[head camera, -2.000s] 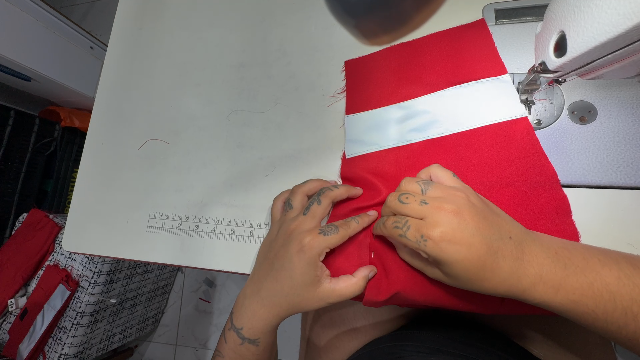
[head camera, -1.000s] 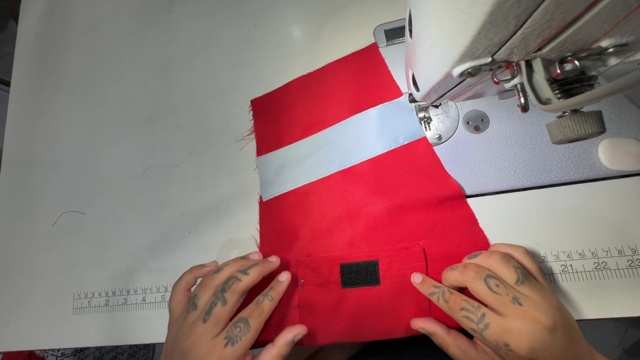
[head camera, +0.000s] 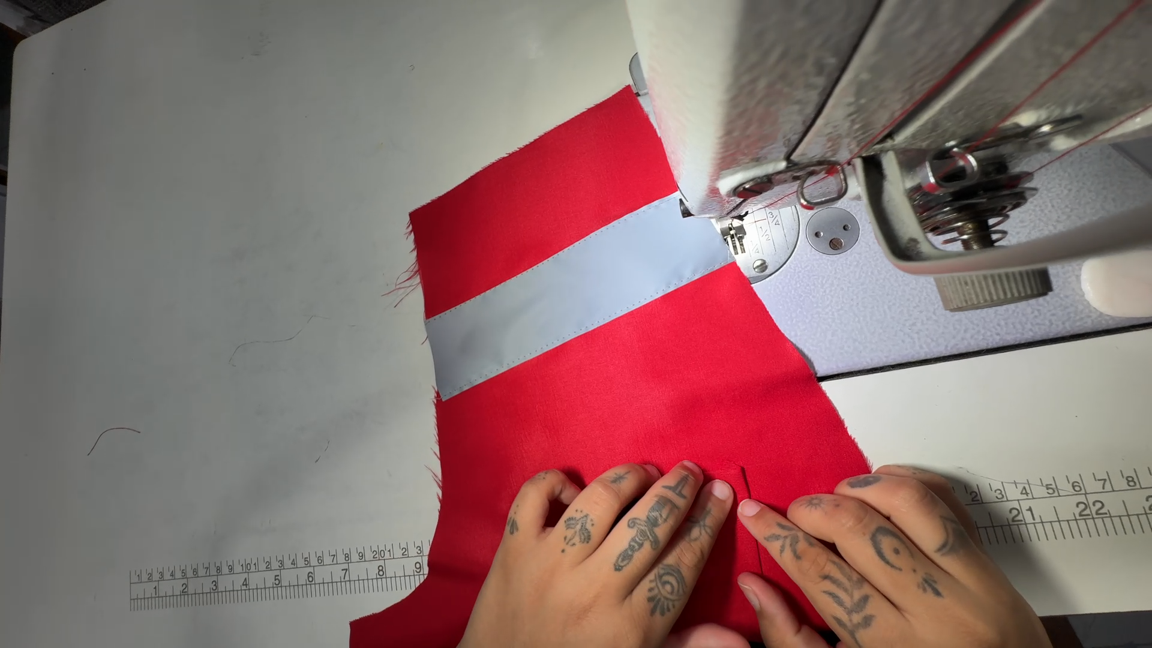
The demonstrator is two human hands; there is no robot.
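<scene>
A red fabric panel [head camera: 576, 432] with frayed edges lies on the table, crossed by a stitched pale grey reflective strip [head camera: 576, 288]. My left hand [head camera: 612, 558] rests on the panel's lower part, fingers bent and spread over a sewn-on red patch. Close by on the right, my right hand [head camera: 873, 558] presses the fabric with its index fingertip beside a seam [head camera: 745, 490]. Both hands lie flat without a clear grip. The black patch of hook-and-loop is hidden now. The panel's right edge meets the sewing machine's needle plate [head camera: 765, 243].
The white sewing machine head [head camera: 774, 81] overhangs the upper right, with a tension knob [head camera: 994, 290] and red thread. Its pale bed [head camera: 810, 333] lies below. A printed ruler scale [head camera: 279, 576] runs along the white table [head camera: 225, 270], where loose threads lie.
My left hand has moved right over the sewn-on patch, covering the black hook-and-loop piece seen one second ago. The hands are now close together. The view has moved nearer the machine.
</scene>
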